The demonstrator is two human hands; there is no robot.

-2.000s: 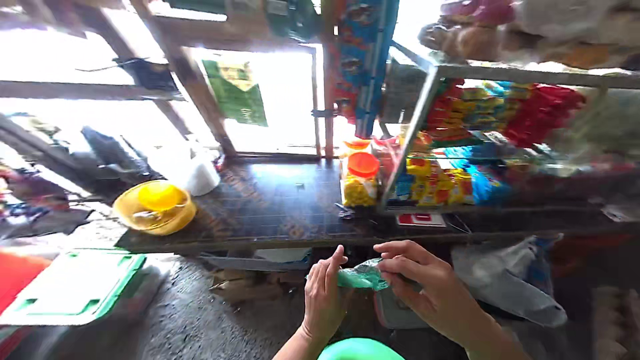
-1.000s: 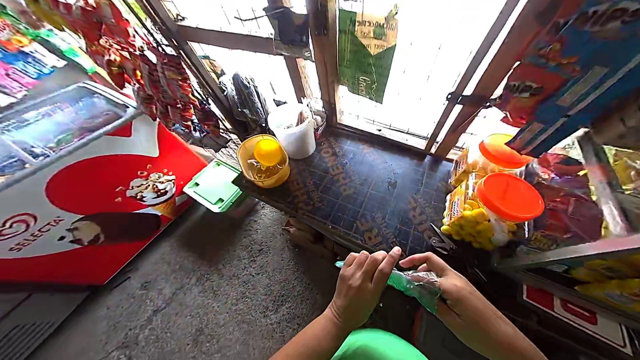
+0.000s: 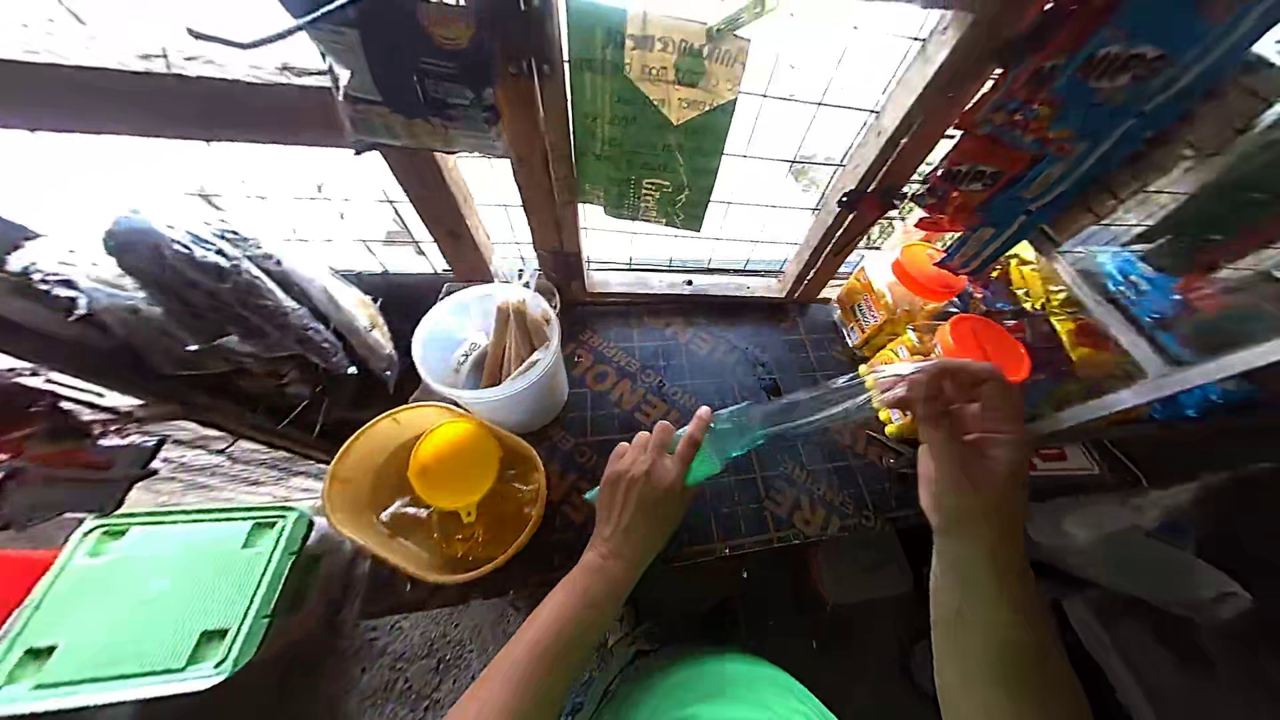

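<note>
My left hand (image 3: 645,490) grips the lower left end of a long, thin clear plastic bag (image 3: 800,408), where green plastic or contents show (image 3: 728,437). Higher on the right, my right hand (image 3: 960,410) pinches the other end, so the bag is stretched at a slant between both hands. Below it lies a dark printed tabletop (image 3: 650,370). Left of my left hand, a yellow funnel (image 3: 455,465) sits in a tan bowl (image 3: 345,500) of amber liquid or plastic; which, I cannot tell. Behind the bowl stands a white bucket (image 3: 540,400) with brown sticks or folded paper inside.
Plastic jars with orange lids (image 3: 980,345) stand at the table's right, beside a framed display case (image 3: 1160,385) of packets. Blue and red snack packs (image 3: 1080,110) hang above. A green plastic lid (image 3: 150,600) lies lower left. Wooden posts and wire mesh rise behind the table.
My hands have moved apart, and the plastic bag that was bunched between them is now stretched out. My right hand has risen. The view has swung between the frames.
</note>
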